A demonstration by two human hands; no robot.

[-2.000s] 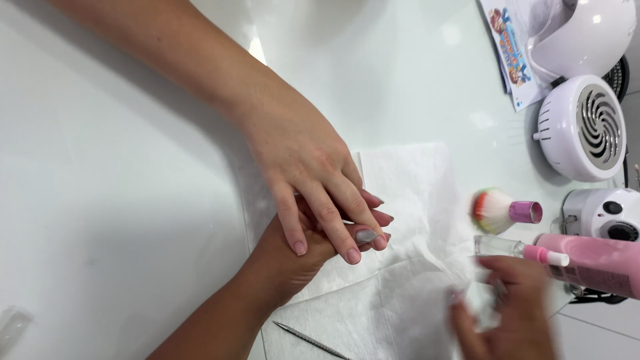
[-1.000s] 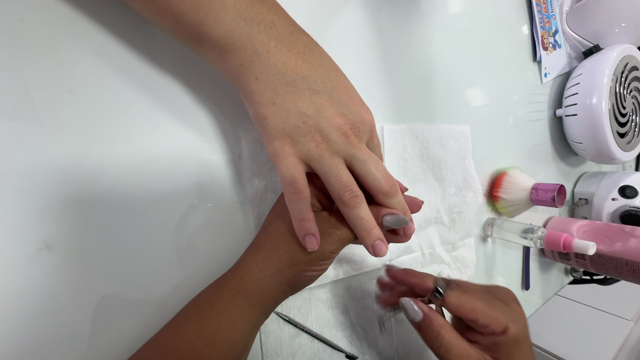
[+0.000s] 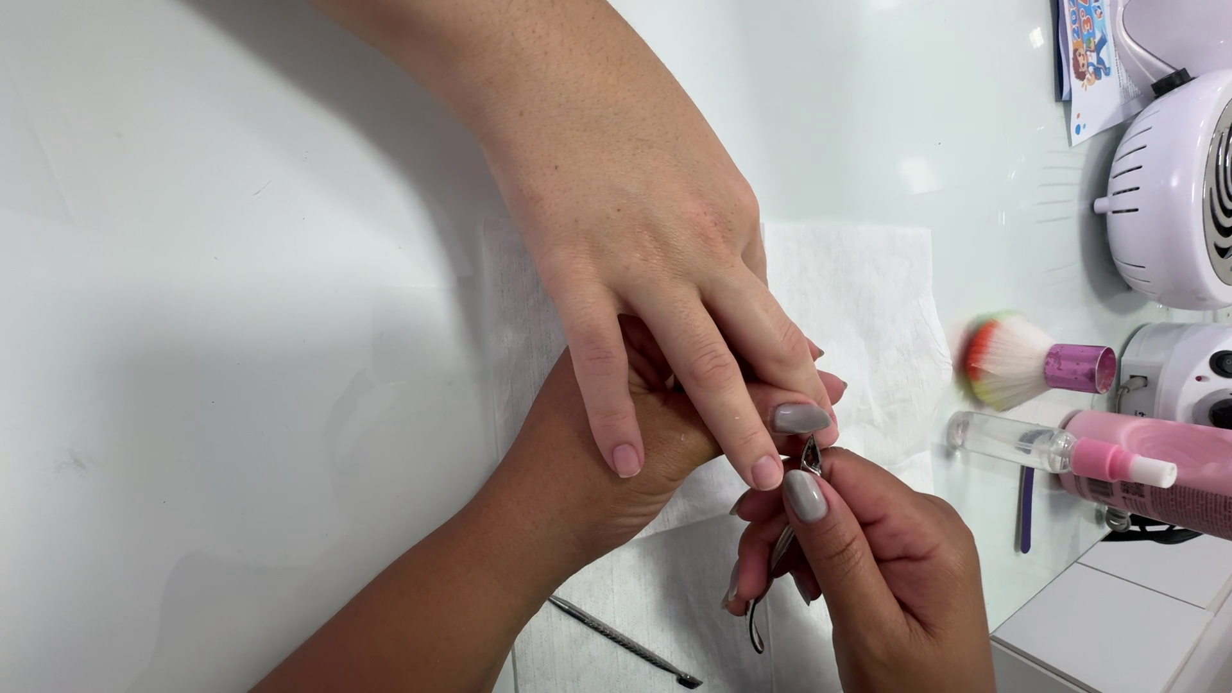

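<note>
Another person's hand [image 3: 654, 231] reaches in from the top, palm down, fingers spread. From below, my left hand [image 3: 616, 462] holds its fingers, my grey-nailed thumb lying over one of them near the tip. My right hand [image 3: 885, 568] grips metal cuticle nippers [image 3: 811, 457], whose jaws are at the fingertip beside my left thumb; whether they touch the skin cannot be told. The nippers' handles are partly hidden by my fingers. A metal cuticle pusher [image 3: 626, 635] lies on the white disposable towels [image 3: 866, 298] under the hands.
On the right stand a white device with a round vent [image 3: 1165, 202] and a white machine with knobs [image 3: 1184, 371]. Nearby are a soft dust brush [image 3: 1030, 366], a clear bottle with a pink collar [image 3: 1020, 443], a pink bottle [image 3: 1193, 481], a purple nail file [image 3: 1026, 510] and a printed leaflet [image 3: 1092, 67].
My right hand has come in from the lower right to the held fingers, and the nippers now show clearly in it. My left hand keeps its hold on the other person's fingers.
</note>
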